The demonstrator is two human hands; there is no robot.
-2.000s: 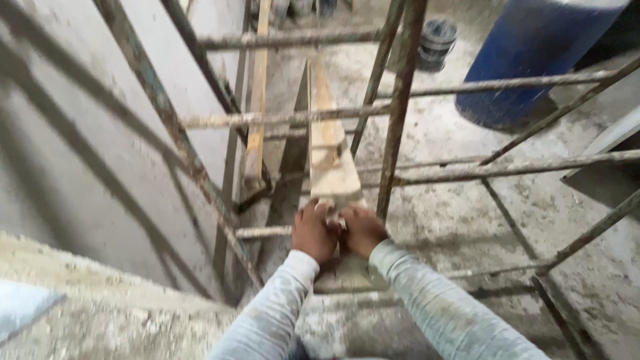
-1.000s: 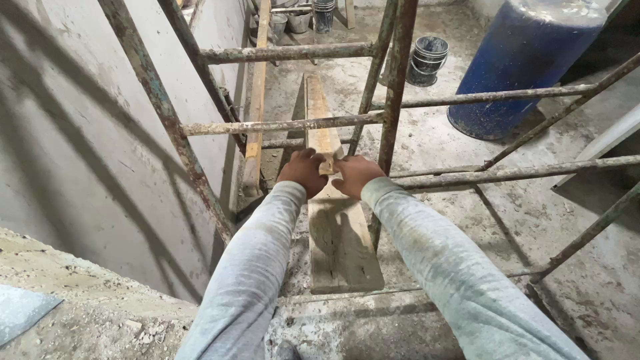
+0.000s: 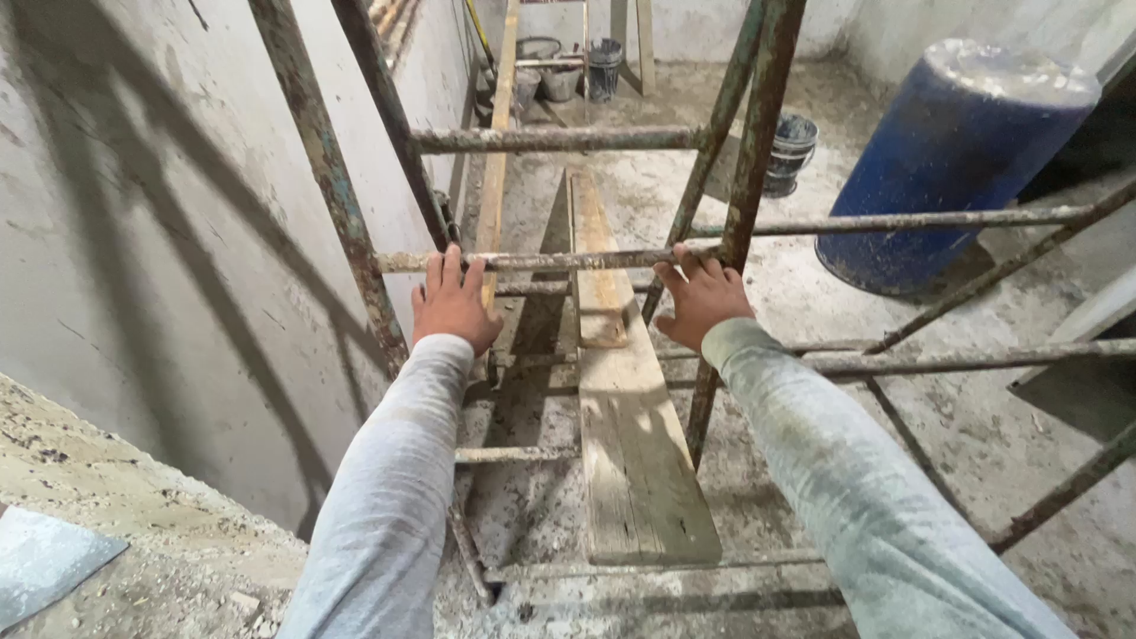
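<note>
My left hand (image 3: 454, 303) rests with spread fingers over the left part of a rusty horizontal scaffold rung (image 3: 568, 261). Near the rung's right end, my right hand (image 3: 703, 297) lies with its fingertips on it, beside the scaffold upright (image 3: 757, 133). Neither hand is wrapped around the pipe. Below and between them lies a wide wooden plank (image 3: 643, 461), resting across the lower scaffold bars. On it, a narrower wooden board (image 3: 597, 306) runs away from me beneath the rung. Its far part tapers with distance.
A plastered wall (image 3: 177, 222) stands at the left, above a rough ledge (image 3: 160, 550). Diagonal scaffold braces (image 3: 985, 284) cross at the right. Beyond them are a blue drum (image 3: 954, 169) and a black bucket (image 3: 790, 155). A long timber (image 3: 499, 151) leans left of the boards; more buckets (image 3: 561, 82) stand behind.
My hands were together at the near end of the narrow board, moved forward with it, then let go. They have come apart onto the rung. The narrow board now lies farther along the plank.
</note>
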